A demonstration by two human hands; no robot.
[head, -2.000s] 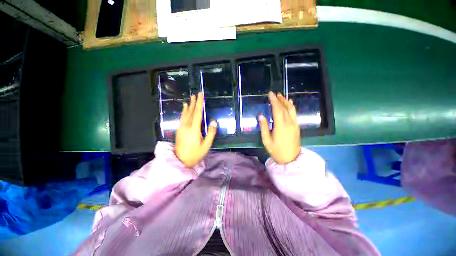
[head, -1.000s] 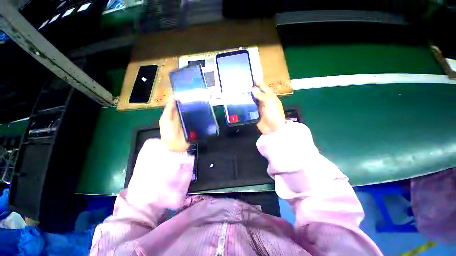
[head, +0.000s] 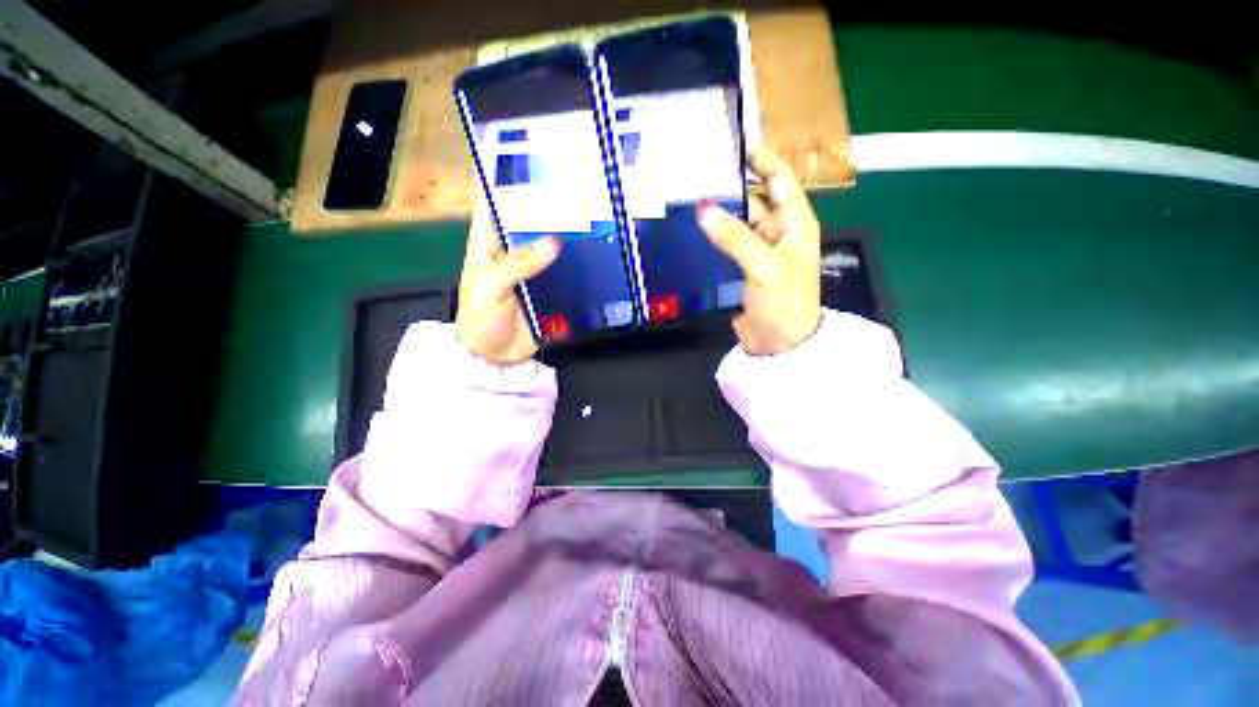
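Note:
My left hand (head: 505, 293) holds a black smartphone (head: 555, 194) by its left edge, thumb over the lit screen. My right hand (head: 773, 263) holds a second smartphone (head: 677, 166) by its right edge, thumb on the screen. The two phones are upright side by side, their long edges touching or nearly so. Both screens show a pale view with dark squares and a red block at the bottom. Below them the black phone tray (head: 608, 442) lies on the green bench, partly hidden by my hands and sleeves; part of a phone shows in its right end.
A tan board (head: 311, 180) lies behind, with a lone black phone (head: 367, 144) at its left and a chart sheet mostly hidden by the held phones. Stacked black trays (head: 62, 387) stand at the left. A person's pink sleeve (head: 1208, 546) is at the right.
From over the filled tray, my hands have come to hold two phones above it. Since the last frame the phones have moved together and up over the board, their screens now showing the chart.

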